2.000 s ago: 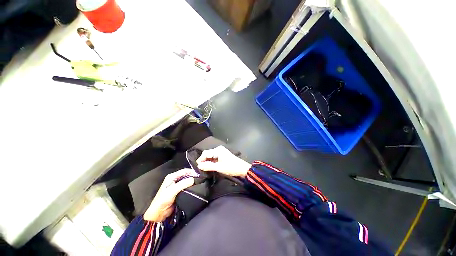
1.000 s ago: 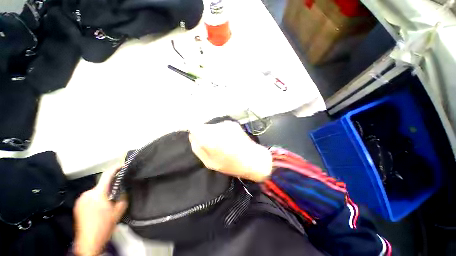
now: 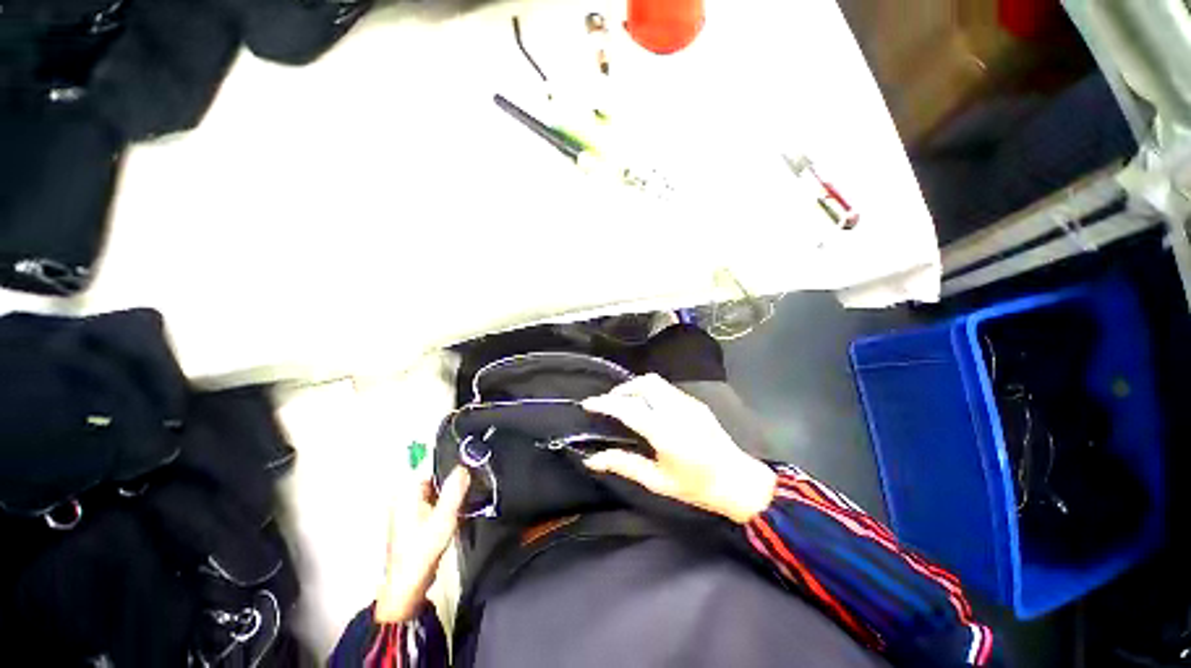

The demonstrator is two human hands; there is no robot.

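A black bag (image 3: 523,424) lies on my lap, with a thin silver-white zipper line curving along its far side. A metal ring (image 3: 476,452) sits near its left end. My left hand (image 3: 425,535) holds the bag's left edge, thumb on the fabric beside the ring. My right hand (image 3: 679,450) lies on the bag's right part, fingers and thumb around a short silver zipper (image 3: 588,445). The fingertips partly cover the fabric there.
White table (image 3: 353,235) ahead, bearing a red bottle (image 3: 665,22), a black and green tool (image 3: 542,131) and a red-handled tool (image 3: 836,205). Black bags (image 3: 85,405) are piled at left. A blue crate (image 3: 934,470) with black pieces stands on the floor at right.
The bag's wide opening, spread and facing up a second ago, no longer shows; the bag lies flatter on my lap. My left hand has moved right, closer to my right hand. The view has shifted.
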